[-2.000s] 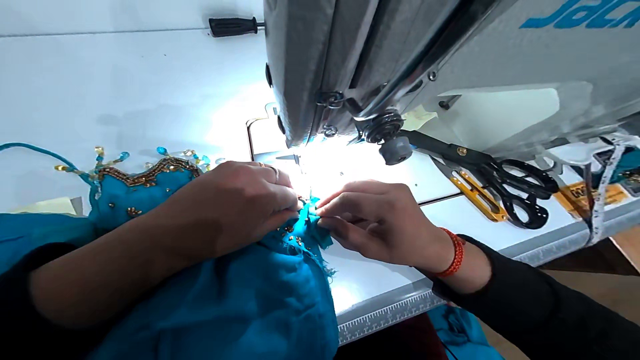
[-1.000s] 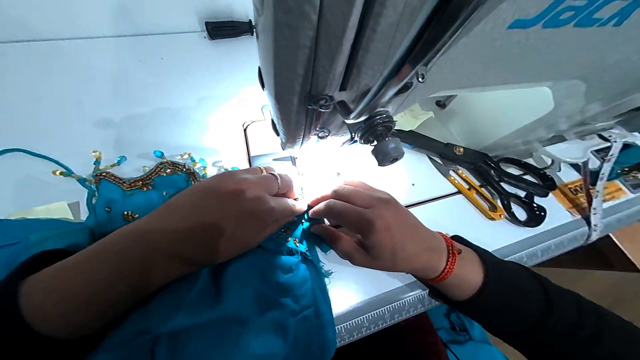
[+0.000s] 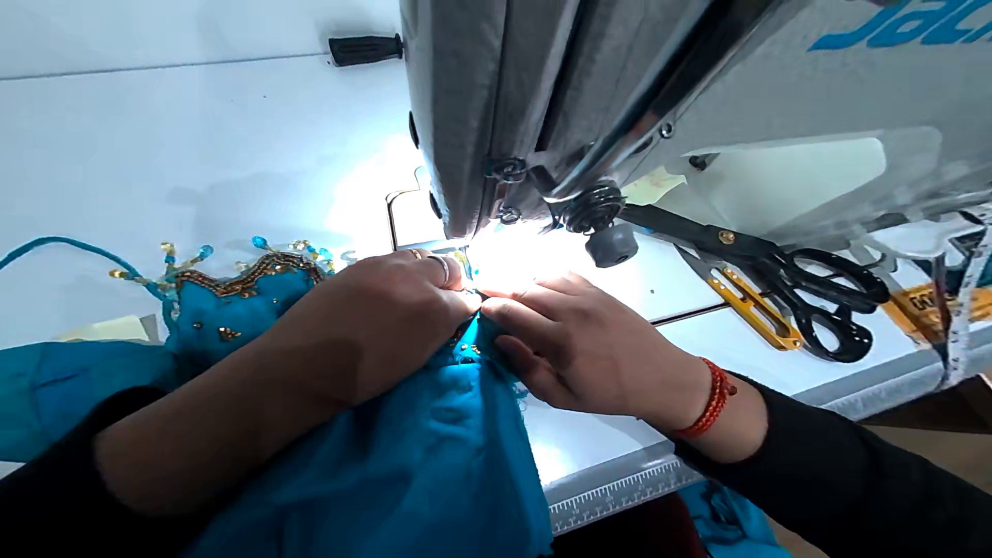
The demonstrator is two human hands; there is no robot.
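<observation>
A teal fabric garment [image 3: 434, 465] with gold beadwork and hanging beads lies across the left of the table and down over its front edge. My left hand [image 3: 395, 318], with rings on a finger, pinches the fabric just in front of the needle area of a grey sewing machine [image 3: 473, 116]. Fingertips of my right hand [image 3: 581, 341] grip the same fabric right beside the left ones; a red beaded bracelet [image 3: 709, 399] is on that wrist. Glare from the machine's lamp and my fingers hide the needle and the exact spot under the presser foot.
Black-handled scissors [image 3: 763, 256] and a yellow thread snipper [image 3: 756, 310] lie right of the machine head. Farther right hangs a white measuring tape [image 3: 965, 310] near an orange packet [image 3: 918, 310]. A black handle [image 3: 364, 50] lies behind, left of the machine. A ruler strip [image 3: 620, 492] runs along the front edge.
Both hands have stayed close together at the needle area. The loose, frayed fabric seen between my fingers two seconds ago is now gathered and mostly covered by them.
</observation>
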